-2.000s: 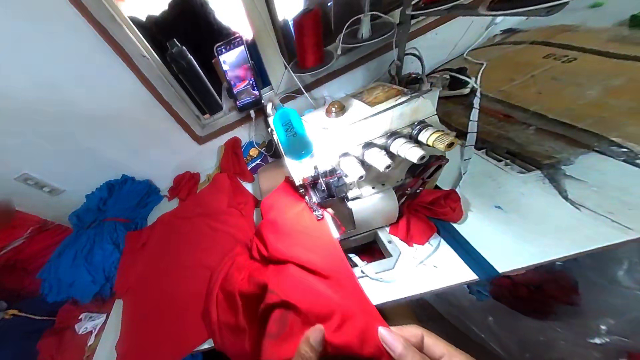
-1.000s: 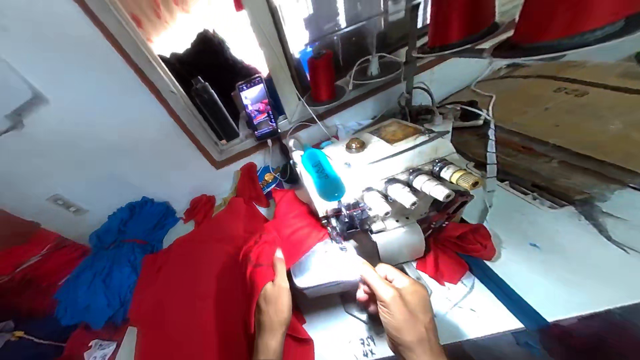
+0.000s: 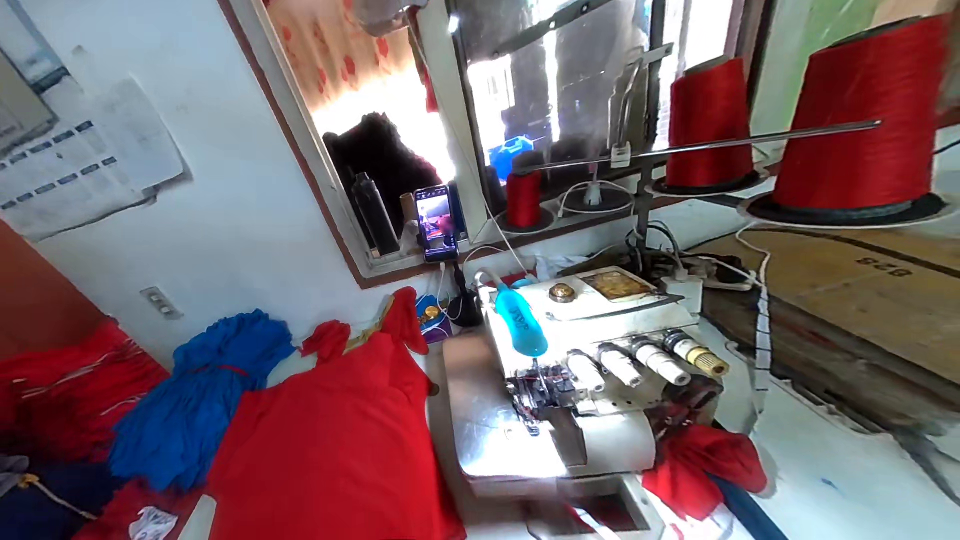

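Observation:
Neither my left hand nor my right hand shows in the head view. An overlock sewing machine (image 3: 600, 330) stands on the white table, with nothing on its shiny cloth plate (image 3: 480, 405). A blue lamp (image 3: 519, 321) hangs at its head, lighting the needle area (image 3: 538, 390). Left of the machine a red garment (image 3: 337, 450) lies spread out. A bunched red cloth (image 3: 705, 461) lies at the machine's right side, over a dark blue strip (image 3: 746, 506). Below the cloth plate, a blurred narrow pale thing (image 3: 592, 521) shows at the bottom edge.
A gathered blue cloth bundle (image 3: 202, 397) and red cloth pieces (image 3: 75, 390) lie at the left. A phone (image 3: 436, 223) stands by the window. Large red thread cones (image 3: 862, 120) sit on the stand at upper right, with a thin metal rod (image 3: 712, 146) before them. Cables run behind the machine.
Both hands have left the view. The red cloth that was at the needle area and under the hands is gone from the cloth plate. The view has tilted upward.

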